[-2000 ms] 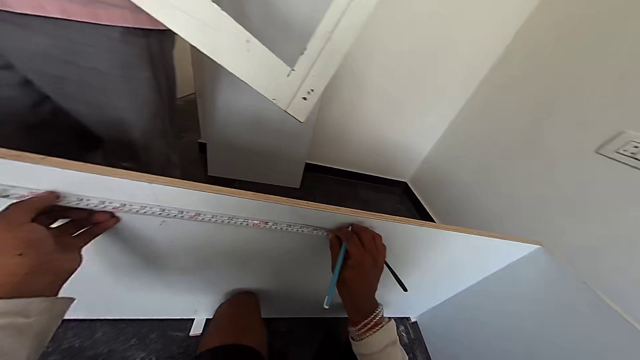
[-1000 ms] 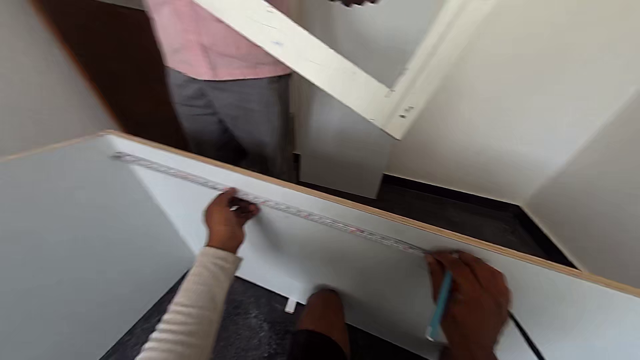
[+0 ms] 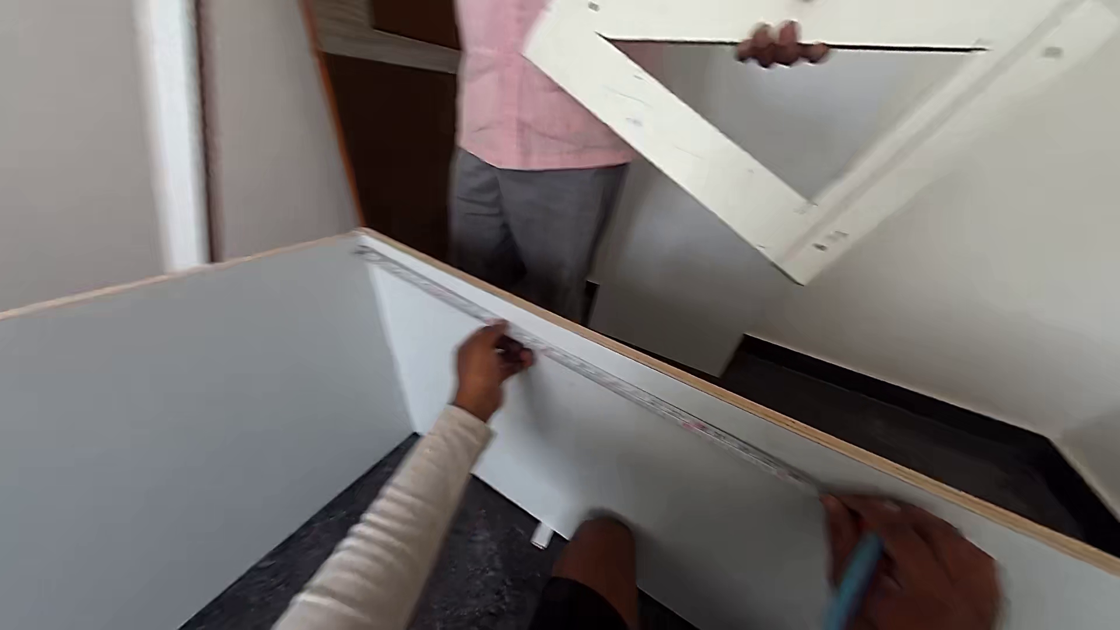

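A measuring tape's blade (image 3: 621, 385) lies along the white panel (image 3: 612, 455), just below its raw upper edge, from the corner with the grey side panel to my right hand. My left hand (image 3: 490, 363) holds the blade between thumb and fingers, partway along it. At the lower right my right hand (image 3: 919, 560) is at the blade's other end, with a blue pencil or pen (image 3: 856, 582) between its fingers. The tape's case cannot be made out. Both hands are somewhat blurred.
The grey side panel (image 3: 219, 420) meets the white one at the left. Beyond the panel stands a person (image 3: 542, 114) in a pink shirt, whose hand grips a white frame (image 3: 700, 162). My knee (image 3: 604, 547) is close to the panel, above a dark floor (image 3: 464, 534).
The view has swung left, bringing the tape's far end and the grey side panel into sight. My left hand still holds the blade, and the pencil or pen remains in my right hand.
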